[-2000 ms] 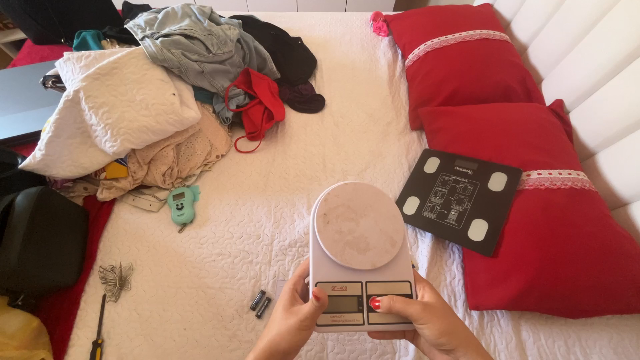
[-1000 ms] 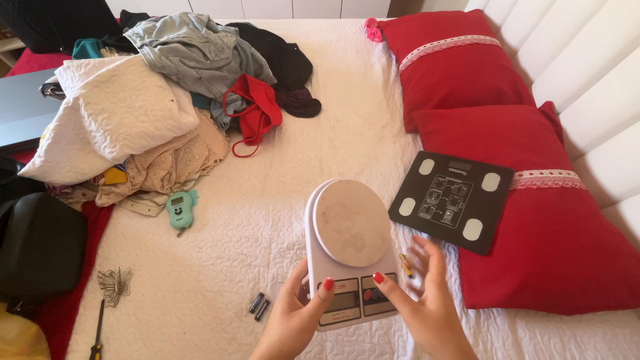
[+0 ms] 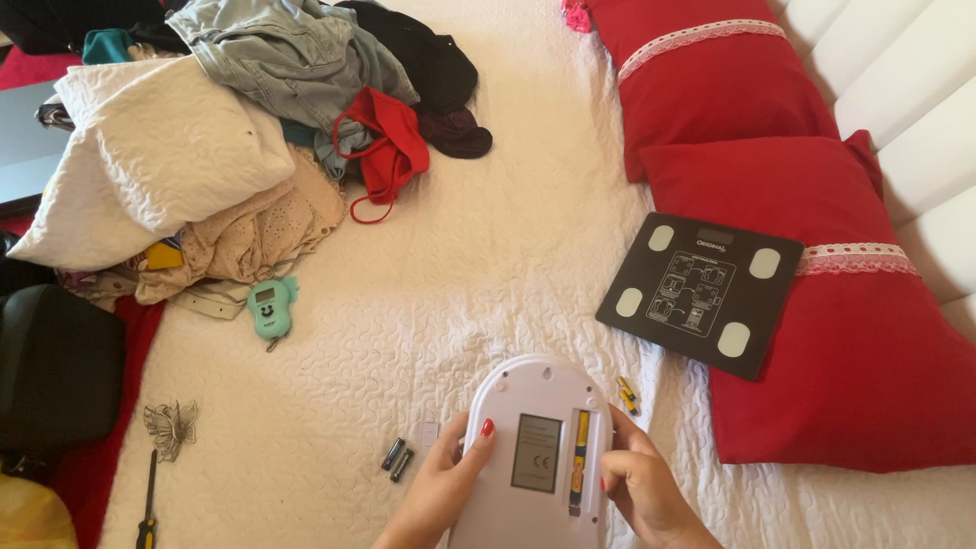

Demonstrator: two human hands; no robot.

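A white kitchen scale is turned underside up, its long battery slot uncovered, with yellow and black batteries lying end to end in it. My left hand grips the scale's left edge, thumb on the underside. On the right edge rests my right hand, its fingers curled beside the slot; part of them is hidden behind the scale. Two dark batteries and a small pale plastic cover lie left of the scale. Small yellow batteries lie on the quilt just beyond my right hand.
A black bathroom scale leans on red pillows at the right. At the left are piled clothes, a teal hanging scale, a metal flower-shaped piece, a screwdriver and a black case.
The kitchen scale, earlier platform up with its display showing, is now turned over, its underside and batteries in view. My hands have stayed at its sides.
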